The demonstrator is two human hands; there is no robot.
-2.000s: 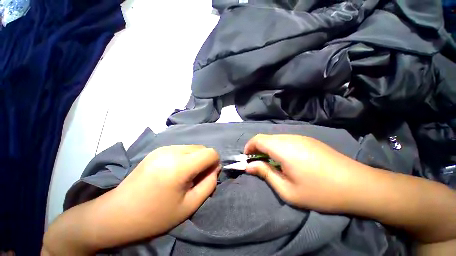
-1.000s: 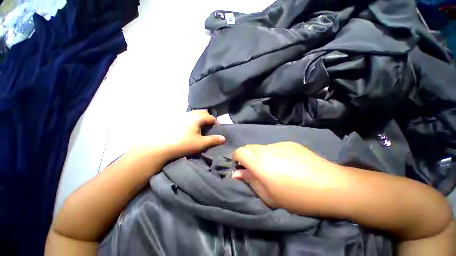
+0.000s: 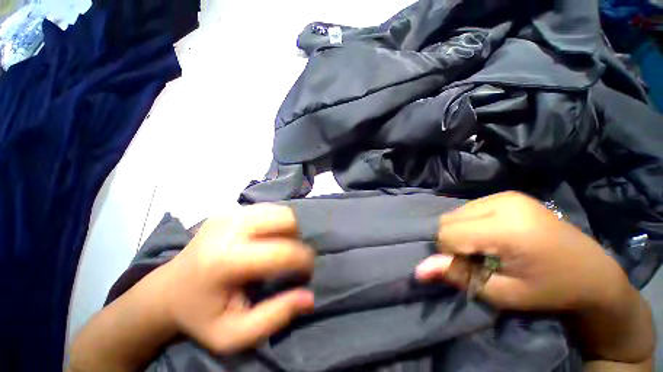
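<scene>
A matte dark-grey garment point(image 3: 371, 269) lies across the near part of the view, with a straight seam running between my hands. My left hand point(image 3: 243, 280) is on its left part, blurred, with cloth between thumb and fingers. My right hand point(image 3: 516, 254) is on its right part, fingers curled, with small greenish thread snips point(image 3: 488, 266) held in the palm. The blades are not clearly visible. What the right fingertips pinch is partly hidden.
A crumpled pile of grey garments point(image 3: 363, 94) lies beyond the worked piece, with a small white tag point(image 3: 335, 35) at its far left. Navy garments point(image 3: 65, 145) lie at left. The white tabletop point(image 3: 211, 109) shows between them.
My hands have moved apart, the right one to the right and the left one down and nearer. The cloth between them is now spread flatter, and the shiny lining is no longer clearly seen.
</scene>
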